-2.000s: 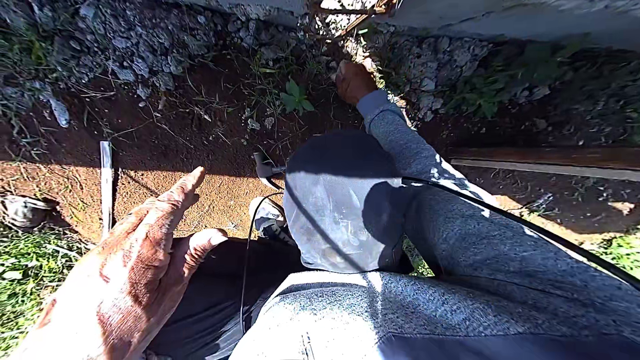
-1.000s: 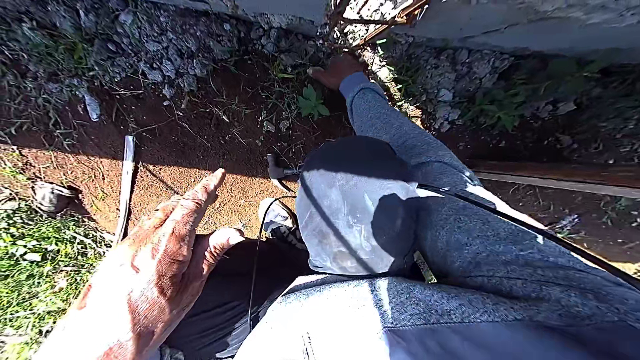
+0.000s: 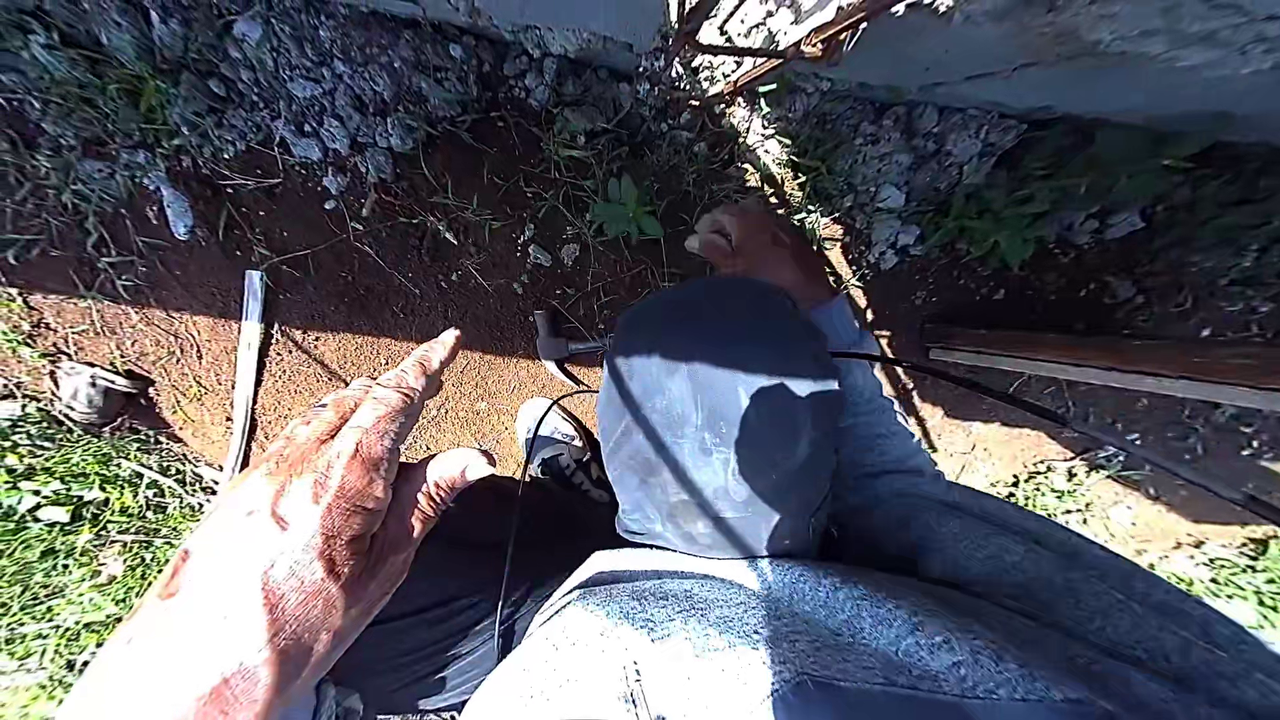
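My left hand (image 3: 320, 500) is held out at the lower left with its fingers straight and the thumb apart, holding nothing. My right hand (image 3: 755, 245) is low over the shaded soil, beside a small green plant (image 3: 626, 210); its fingers look curled, and shade hides whether anything is in them. Between the hands lies a claw hammer (image 3: 556, 348), its handle running behind a rounded dark-grey form (image 3: 715, 430) that I cannot identify surely. A flat, pale strip (image 3: 246, 370) lies on the soil beyond my left fingertips, toward the left.
Broken rubble (image 3: 330, 110) lines the base of a concrete wall (image 3: 1060, 50), where rusty metal bars (image 3: 790, 55) stick out. A wooden board (image 3: 1110, 360) lies at the right. A black cable (image 3: 1000, 395) crosses the view. A shoe (image 3: 560, 445) stands near the hammer.
My right hand has come back from near the wall's base toward the rounded grey form. My left hand stays open and raised. More of the hammer shows than two seconds ago.
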